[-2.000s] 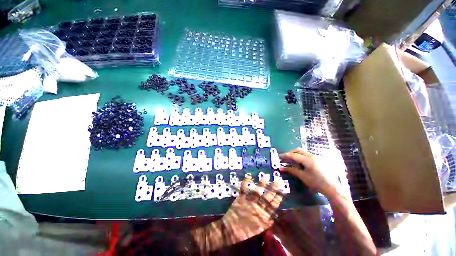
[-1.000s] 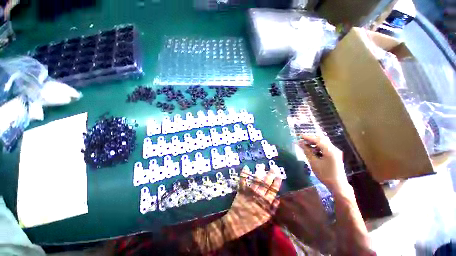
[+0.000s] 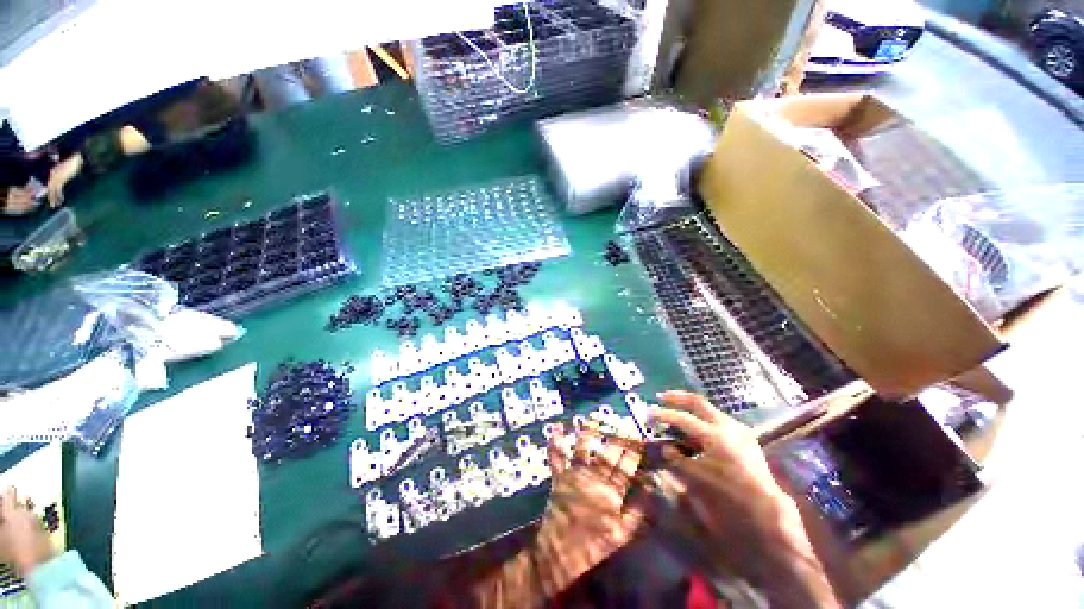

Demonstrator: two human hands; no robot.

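Observation:
White holed plates (image 3: 476, 351) lie in four rows on the dark green table. My left hand (image 3: 594, 482) lies palm down with its fingers spread over the right end of the lowest row. My right hand (image 3: 713, 458) is beside it at the right end of the rows, its thumb and fingers bent close together near a plate. Something small and dark shows at its fingertips, too blurred to name. Loose small black parts (image 3: 446, 297) lie above the rows, below a clear blister tray (image 3: 476, 232). A heap of glossy dark pieces (image 3: 301, 410) lies left of the rows.
A white paper sheet (image 3: 190, 482) lies left of the heap. Gridded dark strips (image 3: 713, 315) lie beside an open cardboard carton (image 3: 832, 250). A black-pocket tray (image 3: 256, 256) and plastic bags are at left, stacked trays (image 3: 535, 71) at back. Other people's hands show at far left.
The view has tilted up, showing the table's back and street. My right hand has come back from the gridded strips to the right end of the rows, close to my left hand.

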